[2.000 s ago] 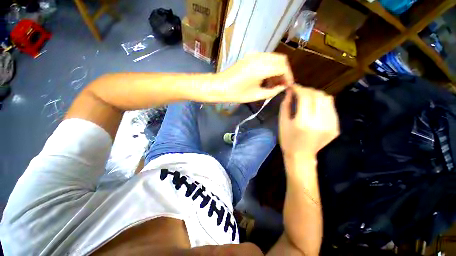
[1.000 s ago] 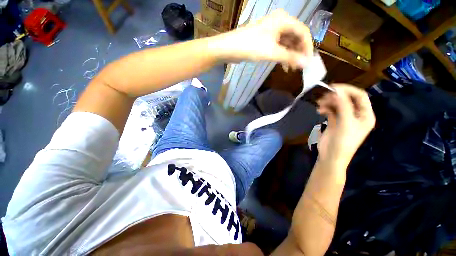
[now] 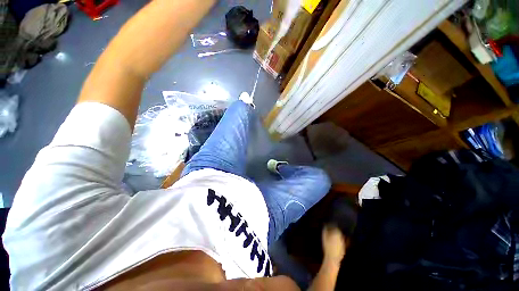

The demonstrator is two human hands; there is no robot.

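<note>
The tall roll [image 3: 364, 62] leans from the lower middle to the top edge, with long white lined strips down its side. A thin pale strand [image 3: 256, 82] runs down past the carton towards my shoe; its upper end is unclear. My left forearm reaches over the top edge, so my left hand is out of the picture. My right hand [image 3: 334, 241] is low on the right beside the dark garments [image 3: 432, 227], small, blurred and partly hidden; I cannot tell whether it holds anything.
Cartons [image 3: 279, 37] stand behind the roll, near a black bag [image 3: 242, 26]. Wooden shelves [image 3: 455, 122] are at the right. Clear plastic and white scraps [image 3: 162, 133] lie on the floor beside my leg. A red stool [image 3: 97, 7] is at the top left.
My hands have moved apart from the white strip they both handled. My left hand has gone up out of view; my right hand has dropped to the dark garments. The view has shifted.
</note>
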